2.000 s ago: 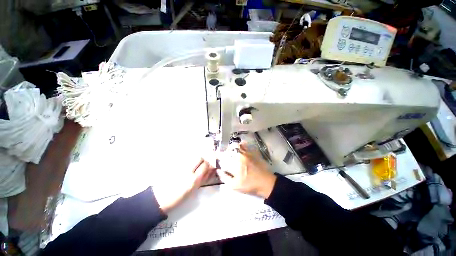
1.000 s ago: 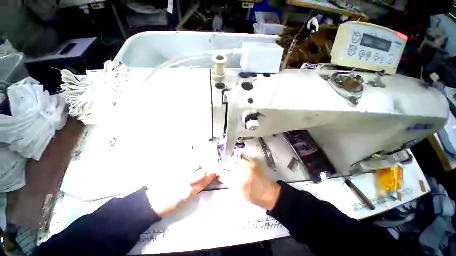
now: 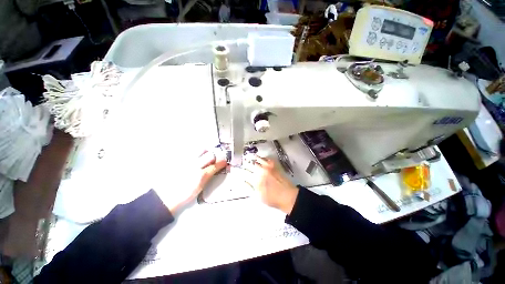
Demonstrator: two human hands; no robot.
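Note:
The sewing machine's presser foot area (image 3: 226, 152) is at the left end of the head. My left hand (image 3: 209, 173) is just left of and in front of it, fingers bent and fingertips close to the foot. My right hand (image 3: 269, 182) is to its right, fingers bent towards the foot. White glare lies between the fingertips. A white fabric piece cannot be told apart from the white table (image 3: 166, 122) there, so I cannot see what the fingers hold. The dark outline of a plate (image 3: 224, 191) shows in front of my hands.
Under the machine arm (image 3: 343, 91) lie a slim dark tool (image 3: 283, 157), a small dark block (image 3: 311, 167) and a phone (image 3: 326, 157). A dark stick (image 3: 383, 195) and an orange-yellow packet (image 3: 415, 177) are at right. Looped cream strips (image 3: 77, 100) and white bundles (image 3: 22, 133) are at left.
The view has shifted, so the machine sits further left and higher. Both hands are closer to the presser foot, and more of the plate outline shows in front of them.

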